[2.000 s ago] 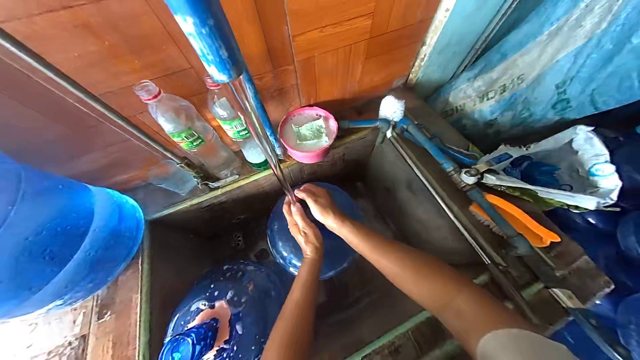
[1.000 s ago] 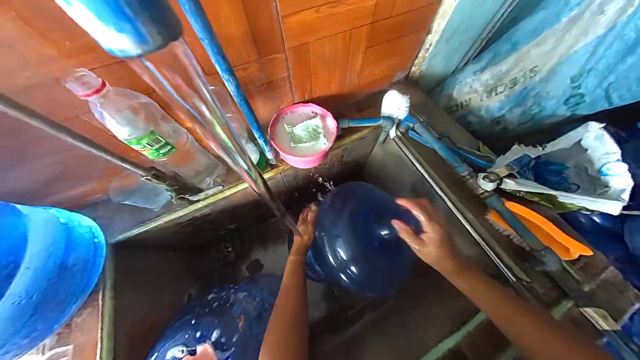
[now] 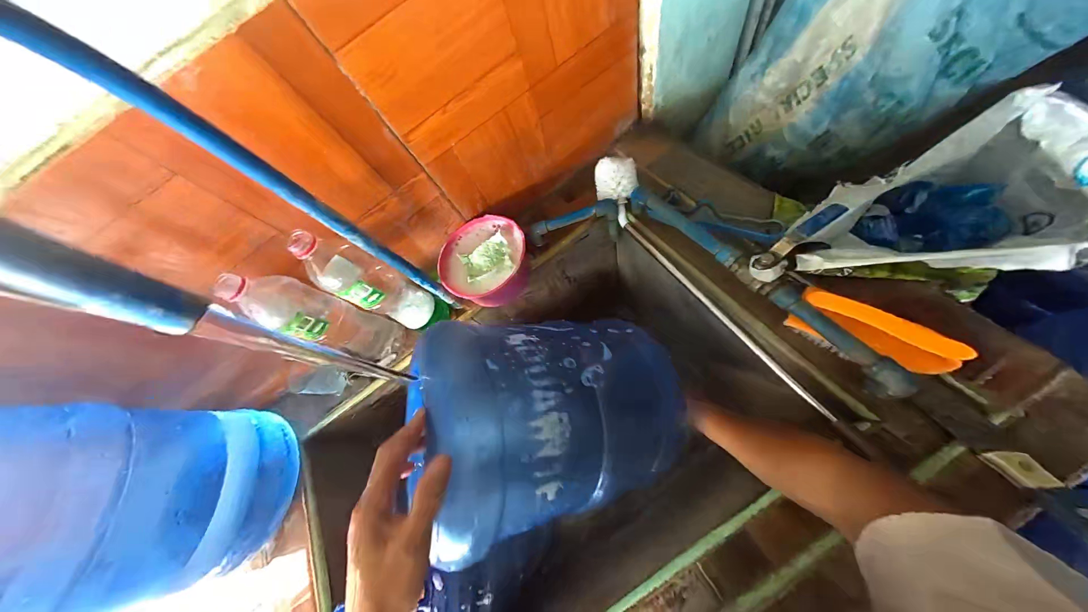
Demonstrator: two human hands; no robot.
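Note:
A large blue plastic water jug (image 3: pixel 552 416) lies on its side over the tiled sink basin (image 3: pixel 705 340). My left hand (image 3: pixel 395 510) is at the jug's left end, thumb and fingers spread against it. My right arm reaches to the jug's other end; my right hand (image 3: pixel 699 415) is mostly hidden behind it, so its grip does not show. From a blue pipe spout (image 3: pixel 183 314) at the left, a stream of water runs to the jug's left end. Part of another blue jug (image 3: pixel 476 586) shows beneath it in the basin.
Two clear plastic bottles (image 3: pixel 319 319) and a pink tub (image 3: pixel 484 259) of cloudy liquid stand along the back ledge. A big blue jug (image 3: pixel 144 501) is at the left. On the right are a white-bristled brush (image 3: pixel 615 178), blue pipes, an orange-handled brush (image 3: pixel 884 331) and an open plastic bag (image 3: pixel 943 255).
The jug has been raised and turned onto its side, with its left end now at the water stream. My right hand has gone from the jug's near side to behind its far end.

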